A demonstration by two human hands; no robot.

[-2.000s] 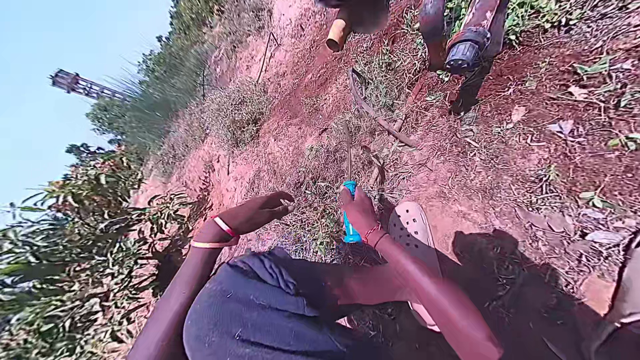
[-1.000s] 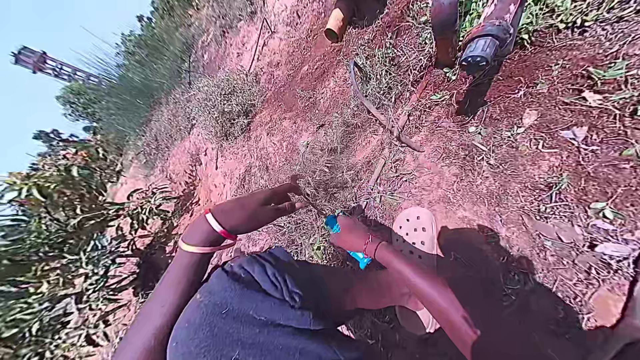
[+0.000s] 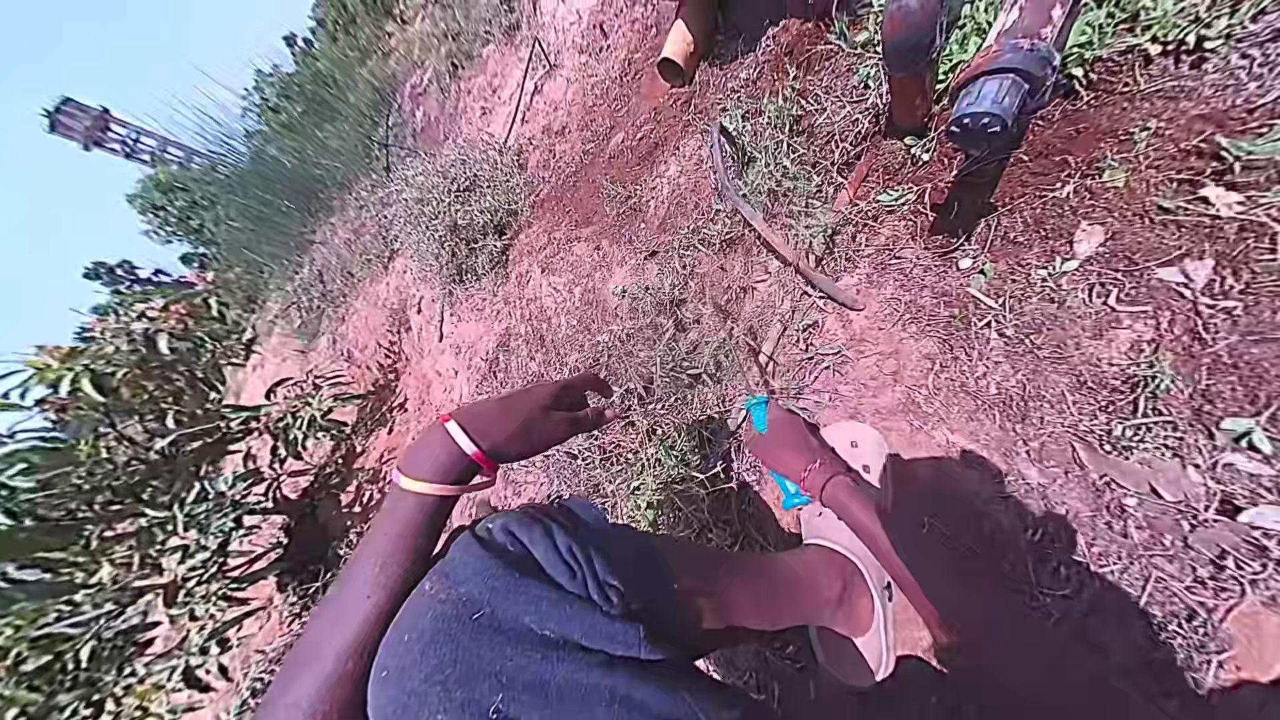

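Note:
My right hand (image 3: 795, 445) is closed around a turquoise handle (image 3: 790, 491), whose two ends show on either side of the fist. A thin, dark blade or rod seems to run up from the handle; its kind cannot be told against the ground. My left hand (image 3: 545, 415), with red-and-white and pale bands at the wrist, hangs over dry grass with its fingers apart and curled, holding nothing. Between and ahead of the hands lies a tangle of dry and green grass (image 3: 670, 460). A beige clog (image 3: 855, 450) is just beside my right hand.
A curved stick (image 3: 765, 228) lies on the reddish soil ahead. Metal pipes, one with a black ribbed end cap (image 3: 990, 105), stand at the top right, near a yellowish pipe end (image 3: 680, 58). Leafy bushes (image 3: 140, 450) line the left, with a lattice tower (image 3: 130, 135) beyond.
My left hand was close to my right hand and the tool one second ago; now the two are farther apart. The turquoise handle has stayed in my right hand and its tilt has changed.

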